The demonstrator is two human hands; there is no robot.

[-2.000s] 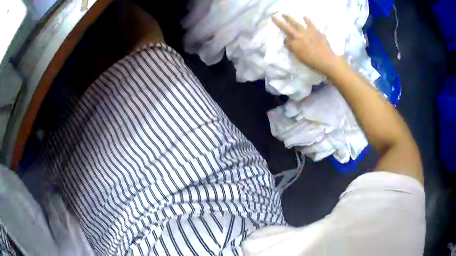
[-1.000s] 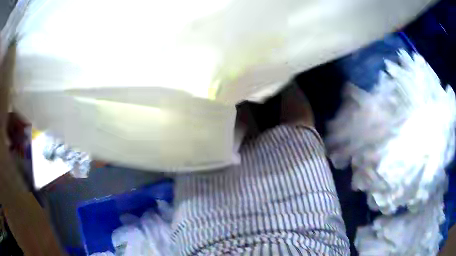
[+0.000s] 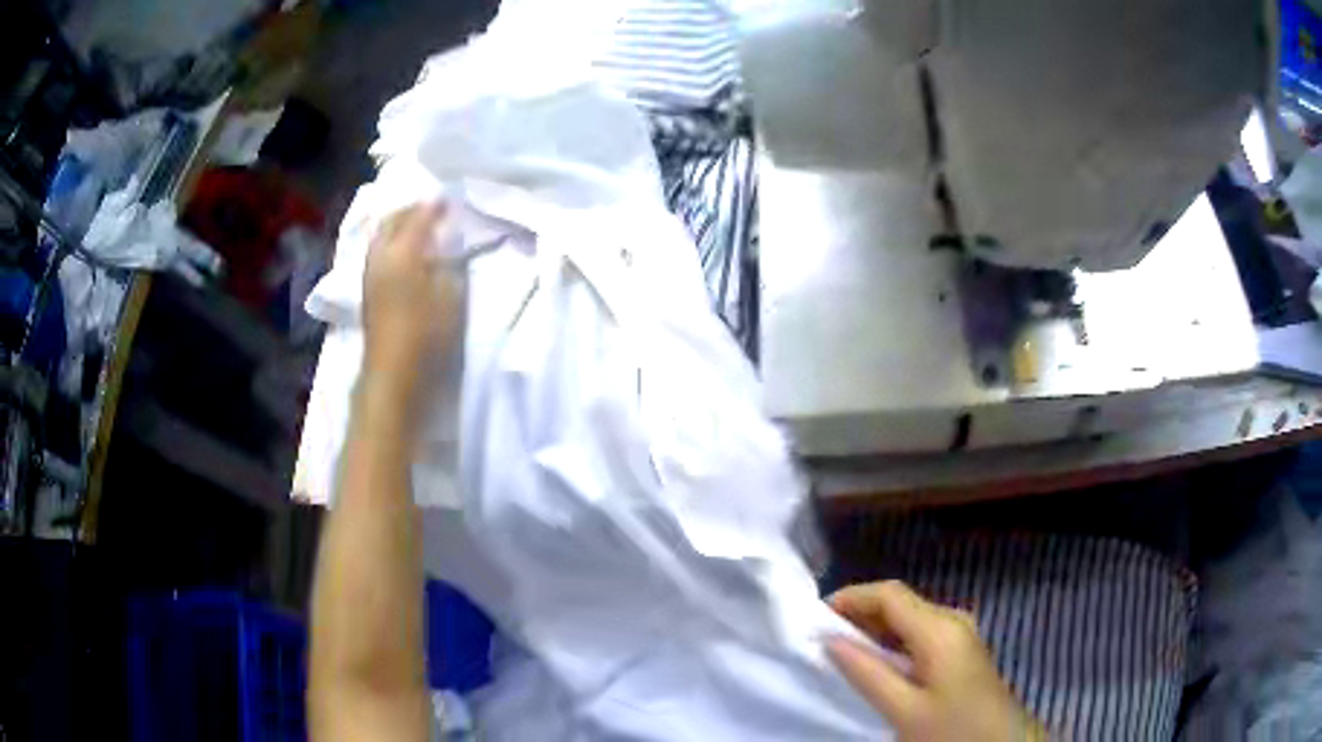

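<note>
A large white garment piece [image 3: 580,435] hangs in folds over the left table extension and down towards my lap. My left hand [image 3: 413,276] lies on its upper left part, partly blurred; whether the fingers grip the cloth cannot be told. My right hand [image 3: 921,660] pinches the lower right edge between thumb and fingers. More white cloth [image 3: 500,65] is heaped behind it. The sewing machine head [image 3: 1087,116] is at the upper right, with the presser foot area [image 3: 1000,326] beneath it; no cloth from my hands reaches it.
Black-and-white striped cloth [image 3: 718,203] lies between the white cloth and the machine. The table edge [image 3: 1058,471] curves along the right. A blue bin [image 3: 218,667] stands at the lower left. White cloth [image 3: 1261,638] lies low at the right. Another cluttered table [image 3: 123,348] is at the far left.
The view has swung from my lap and the right-hand white heap to the table and machine. The white cloth that swept across the view is now spread lower, with both hands at it.
</note>
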